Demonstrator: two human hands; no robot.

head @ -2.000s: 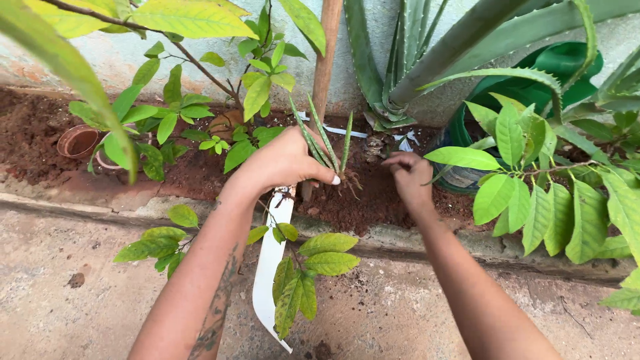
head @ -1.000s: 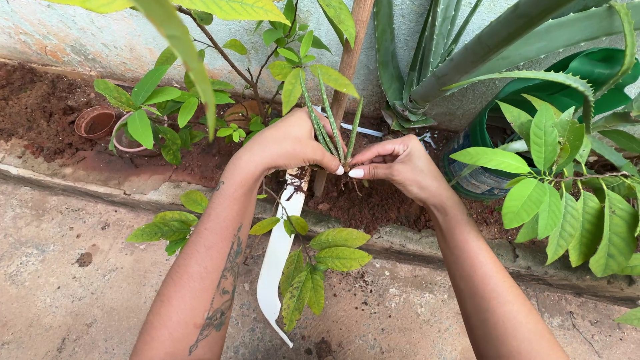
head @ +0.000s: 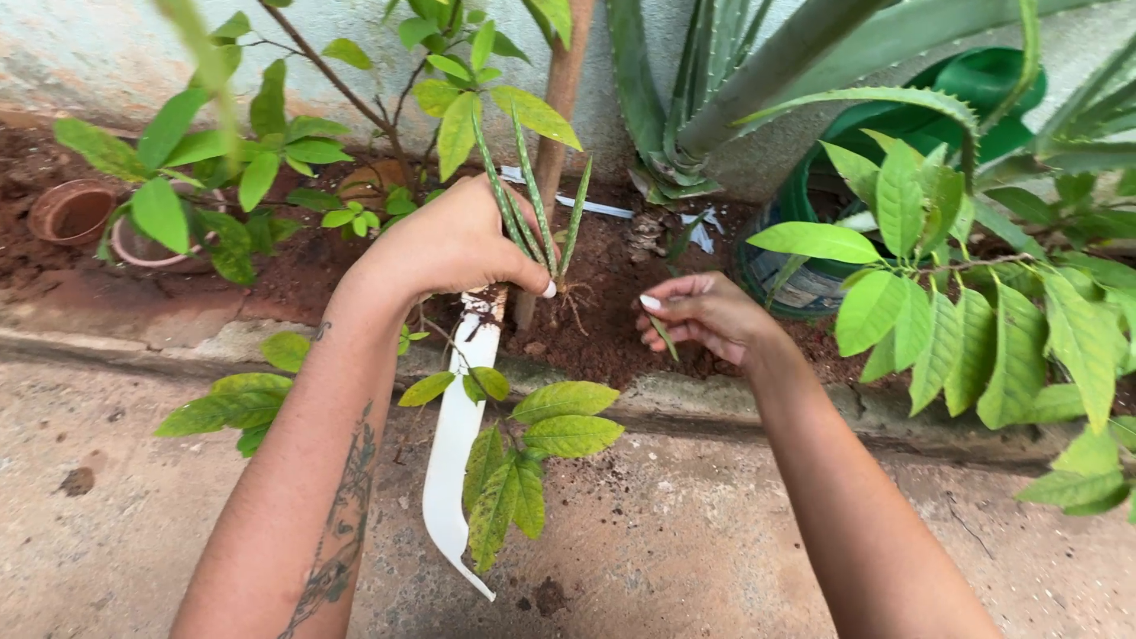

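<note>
My left hand [head: 475, 235] pinches a small aloe plantlet [head: 528, 200] near its base, with its thin spotted leaves pointing up and its bare roots hanging over the soil. Just below that hand lies a white curved strip with a soil-stained end [head: 461, 435], reaching over the curb onto the concrete; whether the hand touches it is hidden. To the right, my right hand [head: 701, 319] holds a small green leaf piece [head: 662, 337] between thumb and fingers, above the reddish soil [head: 595, 342], apart from the plantlet.
A wooden stake [head: 561, 98] stands behind my left hand. Large aloe plants [head: 763, 80] and a green container [head: 803, 204] are at the right. Leafy branches [head: 994, 311] reach in from the right. Two small pots [head: 73, 213] sit at the left. A concrete curb [head: 692, 399] edges the bed.
My right hand met the plantlet's base a second ago; now it is apart, to the right, with a small leaf piece in its fingers. My left hand still holds the plantlet.
</note>
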